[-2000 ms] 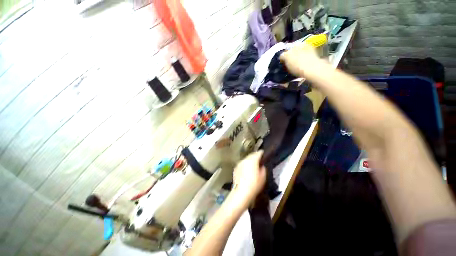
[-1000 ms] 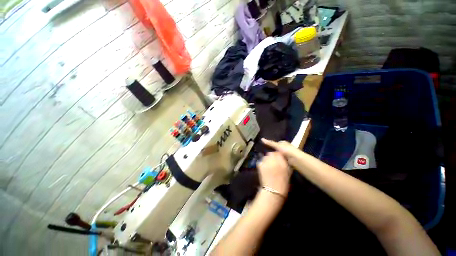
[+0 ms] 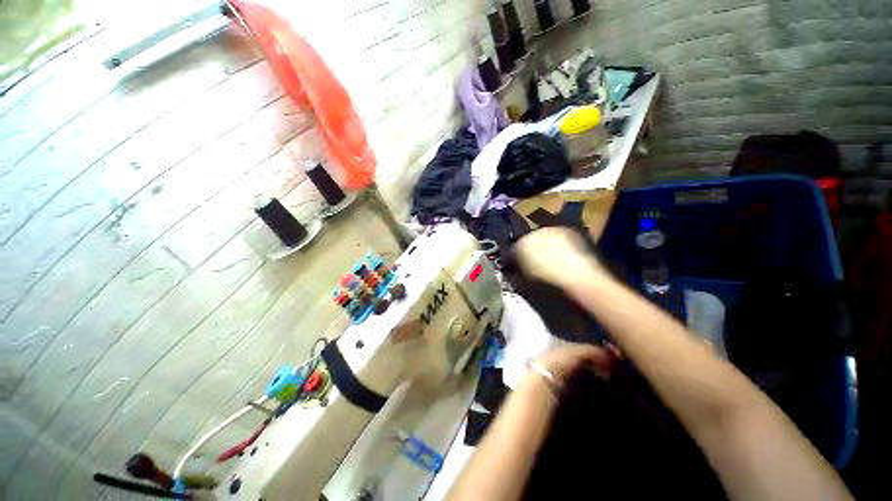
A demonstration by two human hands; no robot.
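Observation:
The dark garment (image 3: 559, 311) stretches from the table edge beside the needle end of the sewing machine (image 3: 423, 318) down over my lap. My right hand (image 3: 553, 256), slightly blurred, is closed on its upper part, near the far end of the machine head. My left hand (image 3: 572, 362), with a thin band at the wrist, is lower and nearer, with its fingers at the cloth over the table edge. The fingertips of both hands are partly hidden. Small dark fabric pieces (image 3: 486, 391) lie on the white table by the machine arm.
Blue-handled snips (image 3: 421, 452) lie on the machine bed. A blue basket (image 3: 822, 279) with a bottle (image 3: 652, 256) stands at the right. Beyond the machine are piled dark cloth (image 3: 533, 166) and a yellow-lidded jar (image 3: 585, 142). Thread cones (image 3: 281, 223) stand at the left.
My hands, together near the needle end before, are now apart: the right farther up, the left lower and to the right. The dark cloth has moved off the table by the needle, showing white surface.

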